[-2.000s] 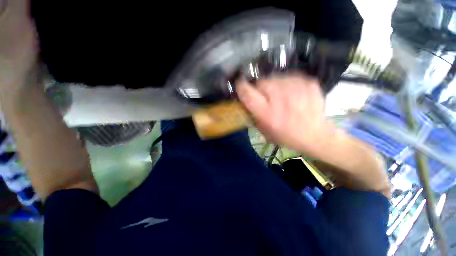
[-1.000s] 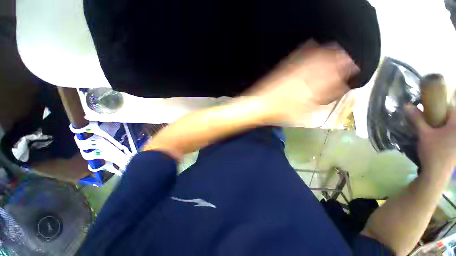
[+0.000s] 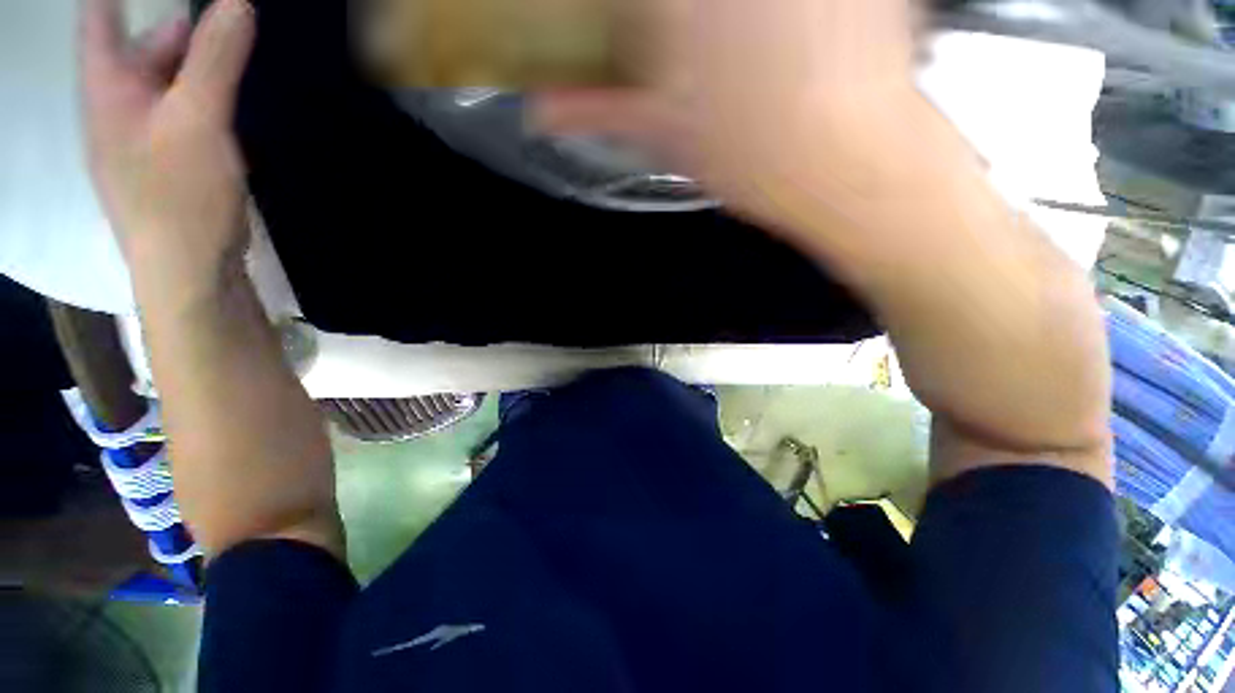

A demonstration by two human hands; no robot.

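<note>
A black garment [image 3: 542,271] lies spread over the white padded ironing table [image 3: 54,203]. The steam iron [image 3: 569,156] is over the garment, its shiny clear-looking cover partly hidden by my right hand. My right hand [image 3: 772,95] is blurred and closed around the thick wooden iron handle [image 3: 494,41] at the top of the picture. My left hand [image 3: 176,122] is at the garment's left edge, its fingers apart and partly cut off by the top edge. Whether it touches the cloth is hard to tell.
White hangers [image 3: 140,474] hang under the table's left end. A ribbed round grille [image 3: 400,413] shows below the front edge. Blue bundles [image 3: 1172,393] are at right, with dark cords [image 3: 1084,207] above them. A dark fan [image 3: 68,650] is at lower left.
My right hand has brought the iron from the right end of the table onto the garment. My left hand has moved from the garment's right side to its left edge.
</note>
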